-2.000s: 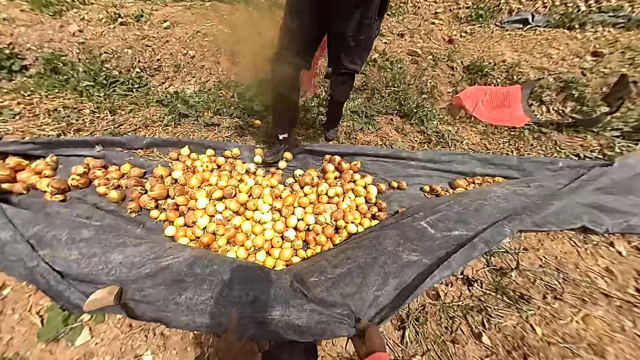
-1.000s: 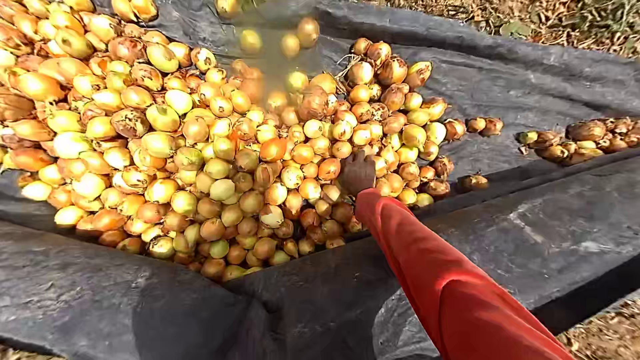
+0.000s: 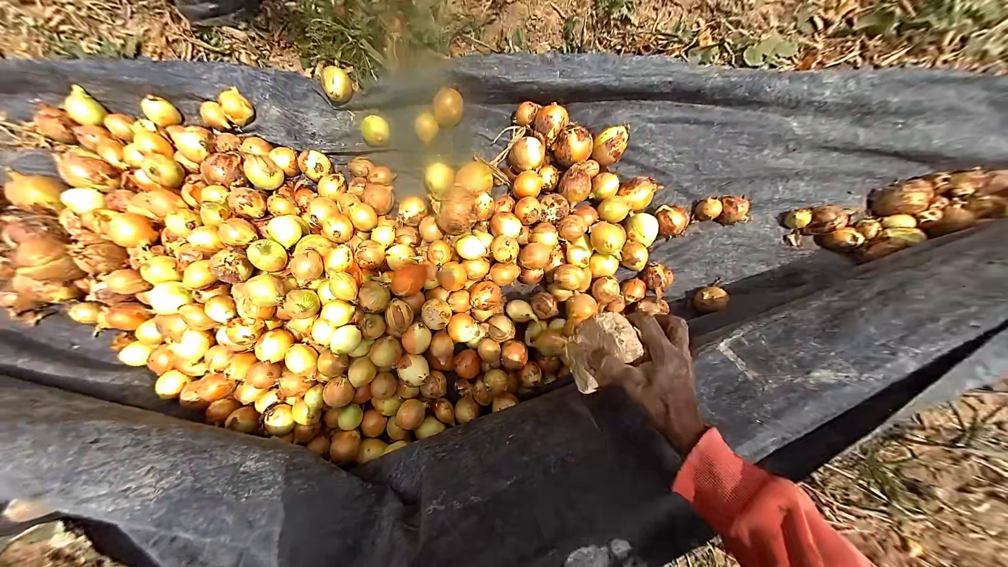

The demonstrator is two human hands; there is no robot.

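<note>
A broad heap of small yellow-brown onions [image 3: 354, 291] lies on a dark grey sheet [image 3: 787, 126]. My right hand [image 3: 661, 374], in a red sleeve, grips a pale, rough lump, perhaps a stone or clod [image 3: 606, 346], at the heap's lower right edge. Some onions touch the lump. My left hand is not in view. A blurred patch hides part of the heap's upper middle.
A smaller pile of onions [image 3: 906, 209] sits on the sheet at the right. One loose onion [image 3: 710, 298] lies between it and my hand. Folds run along the sheet's near side. Dry, grassy ground [image 3: 535, 27] borders the sheet's far edge.
One second ago my right hand was among the onions with no pale lump visible; now it grips one at the heap's edge. The view has moved much closer since two seconds ago.
</note>
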